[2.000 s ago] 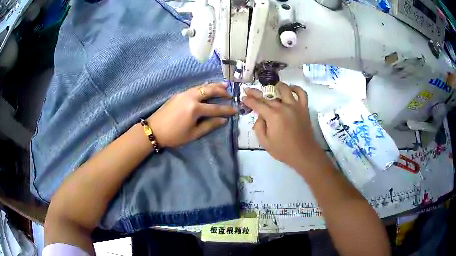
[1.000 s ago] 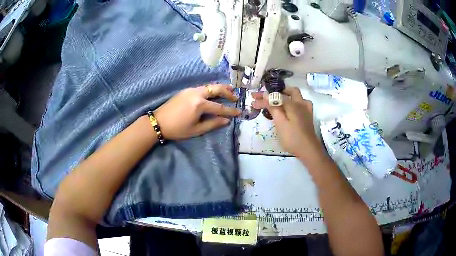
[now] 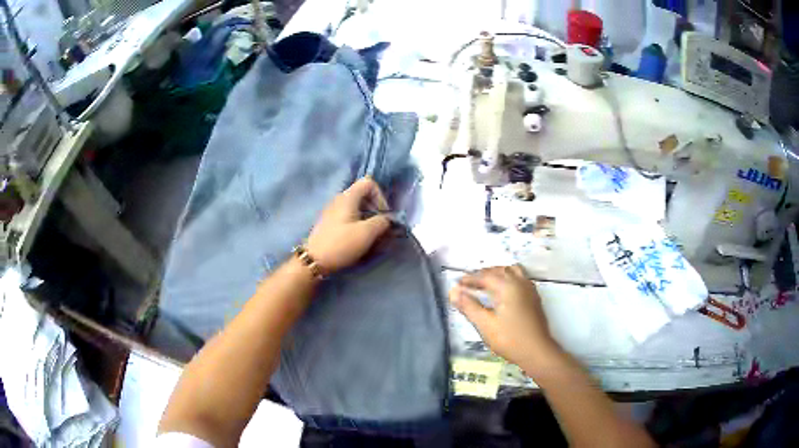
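Observation:
The grey-blue denim garment (image 3: 307,175) lies over the left side of the table, inside out, with its dark hem low in the view. My left hand (image 3: 350,229) is shut on the garment at its seam edge, fingers pinched. My right hand (image 3: 504,306) is over the table front, right of the garment and apart from it, thumb and fingertips close together. Whether something small is between them is too blurred to tell. The needle area of the sewing machine (image 3: 491,188) is uncovered, with no cloth under it.
Two white packets with blue writing (image 3: 653,280) lie on the machine bed. Orange-red snips (image 3: 725,312) are at the right. A yellow paper tag (image 3: 476,376) is on the table edge. Red thread cone (image 3: 584,28) and control box (image 3: 727,74) stand behind. White fabric pieces (image 3: 53,376) are at lower left.
The garment has come away from the needle to the left and its far part is bunched. My left hand has moved up with its edge. My right hand has moved back toward the table front.

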